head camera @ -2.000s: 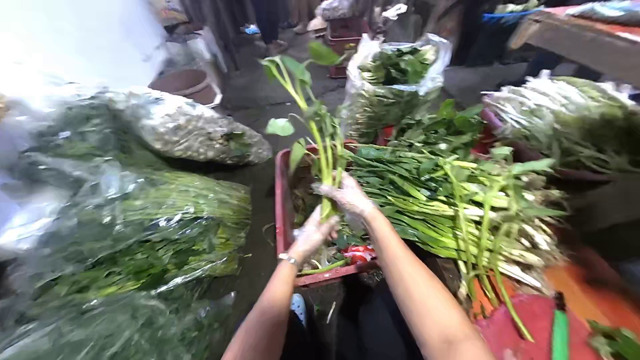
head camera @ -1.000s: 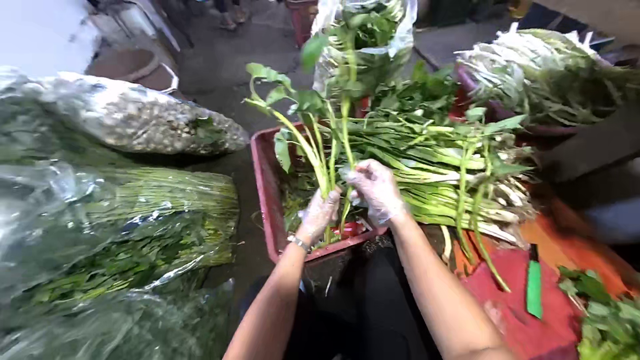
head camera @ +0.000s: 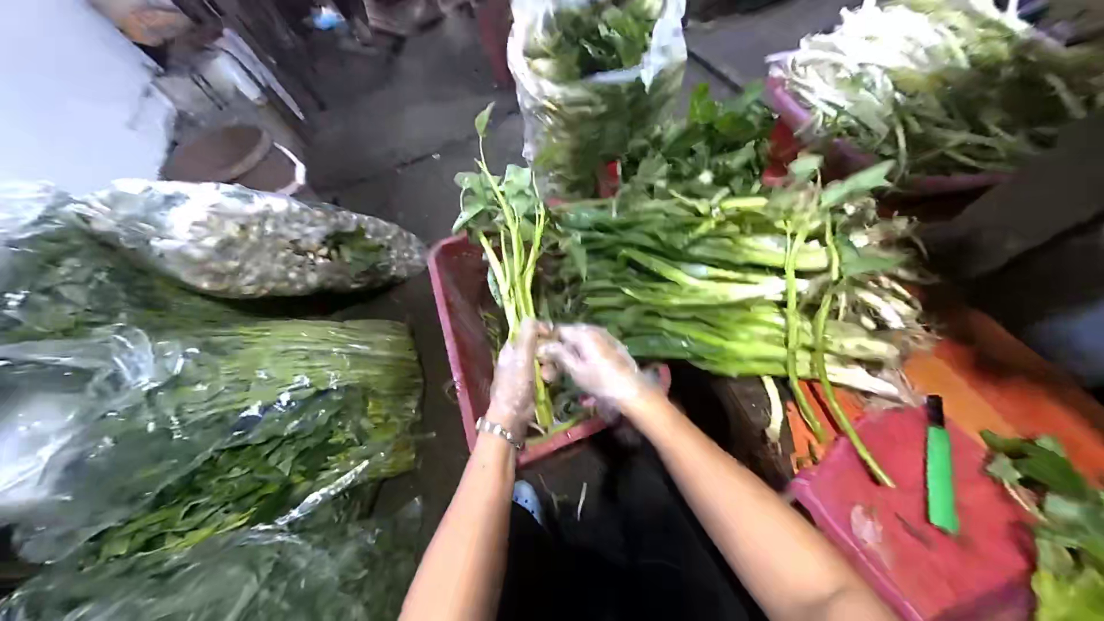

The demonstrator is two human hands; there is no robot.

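Note:
In a clear plastic glove, my left hand (head camera: 516, 373) is closed around a bunch of leafy green stems (head camera: 516, 259), held upright over a red plastic crate (head camera: 453, 328). My right hand (head camera: 595, 360), also gloved, touches the bunch from the right, its fingertips pinched near the stems; whether it grips one is not clear. Spring onions (head camera: 707, 293) lie stacked just right of the crate, roots to the right, with two loose leafy stems (head camera: 793, 319) across them. A green-handled knife (head camera: 940, 474) rests on a red surface (head camera: 897, 509) at the lower right.
Large plastic bags of greens (head camera: 285, 414) and a bag of small pale produce (head camera: 259, 241) fill the left side. An open bag of leafy vegetables (head camera: 595, 95) stands behind the crate. At the upper right is a tub (head camera: 798, 108) of pale-stemmed greens. A round brown container (head camera: 220, 155) stands at the upper left.
The bunch stays in my left hand. My right hand, raised with fingers spread to the right of the stems a second ago, has come in close against them. The view has shifted somewhat.

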